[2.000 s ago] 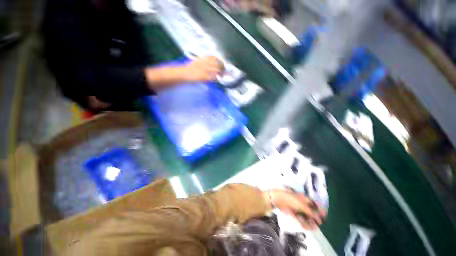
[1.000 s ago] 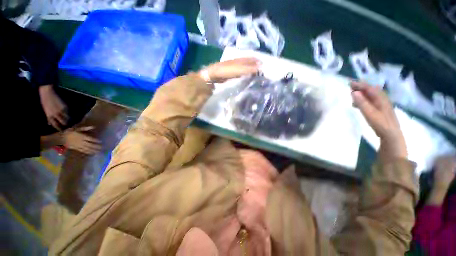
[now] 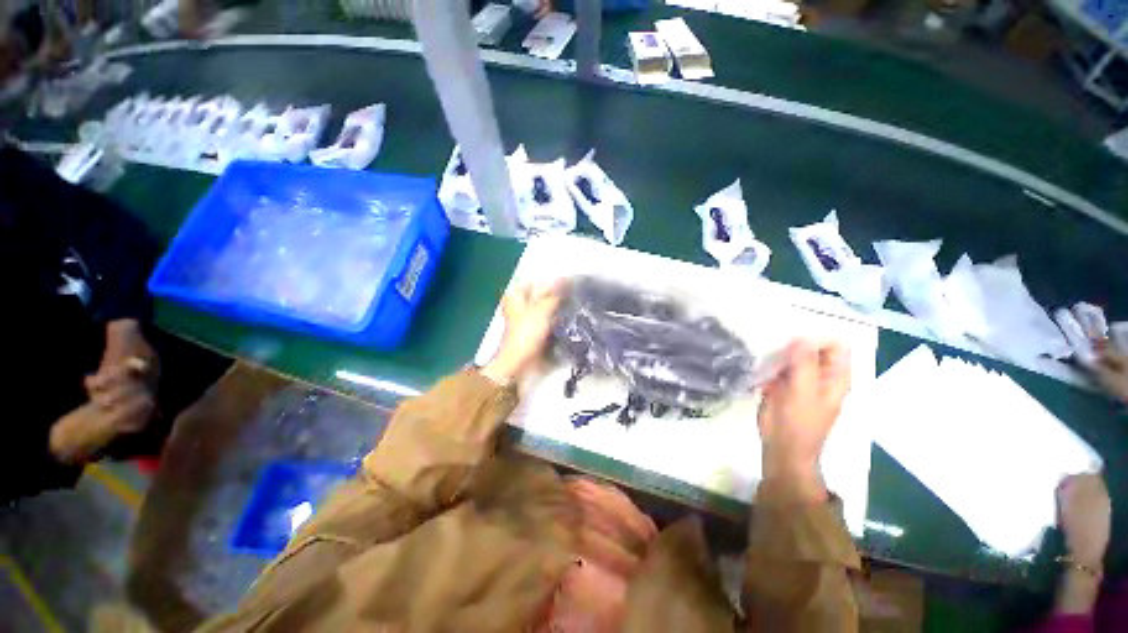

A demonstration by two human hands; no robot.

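Observation:
A clear plastic bag of dark cables (image 3: 656,340) lies on the white work sheet (image 3: 816,485) in front of me. My left hand (image 3: 529,331) is at the bag's left end, its fingers on the plastic. My right hand (image 3: 804,393) pinches the bag's right end. Several loose black cables (image 3: 600,416) lie along the bag's lower edge. White pouches with black cables on them, such as one white pouch (image 3: 730,229), lie on the green belt beyond the sheet.
A blue tote (image 3: 402,291) with clear contents stands at left. A grey post (image 3: 468,111) rises beside the belt. A fanned stack of white sheets (image 3: 977,445) lies at right. Other people's hands show at both sides. A small blue tray (image 3: 287,501) sits low left.
My right hand has come in from the right and taken hold of the bag's end. My left hand has moved down to its left end. The view has shifted, showing more of the belt.

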